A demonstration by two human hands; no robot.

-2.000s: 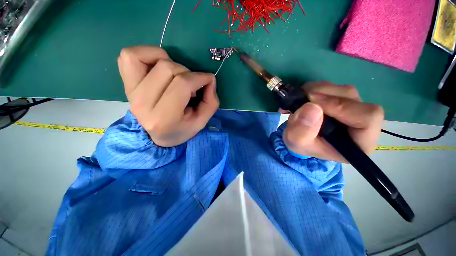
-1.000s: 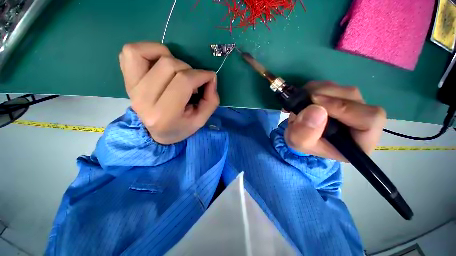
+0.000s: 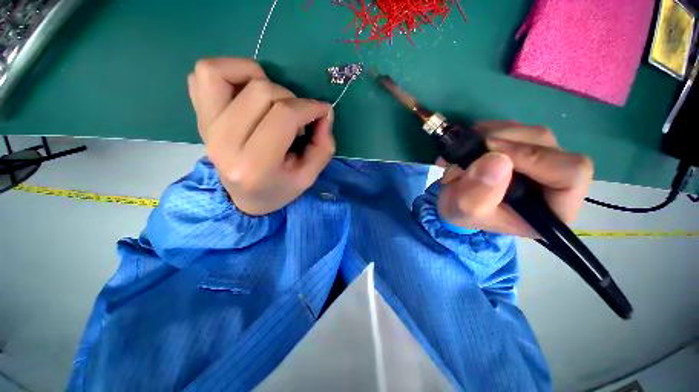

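My left hand (image 3: 264,138) is closed on the thin silvery solder wire (image 3: 265,29). The wire runs up behind the hand, and a short end (image 3: 342,93) sticks out from the fingertips to the circuit board assemblies (image 3: 345,73). These small silvery and dark pieces lie on the green mat (image 3: 153,69); their exact number is unclear. My right hand (image 3: 521,180) holds the black handle of the soldering iron (image 3: 460,145) like a pen. The iron's brownish tip points up-left and stands a small gap right of the assemblies.
A pile of red lead wires (image 3: 402,17) lies behind the assemblies. A pink foam pad (image 3: 582,46) is at the back right, with a yellow sponge (image 3: 674,38) in a dark frame beyond it. A clear tray (image 3: 31,34) is at the far left. A black cord (image 3: 640,207) hangs at right.
The iron's tip has moved slightly right, away from the assemblies, opening a small gap. My left hand, with the solder wire, and the assemblies show slightly higher and further right.
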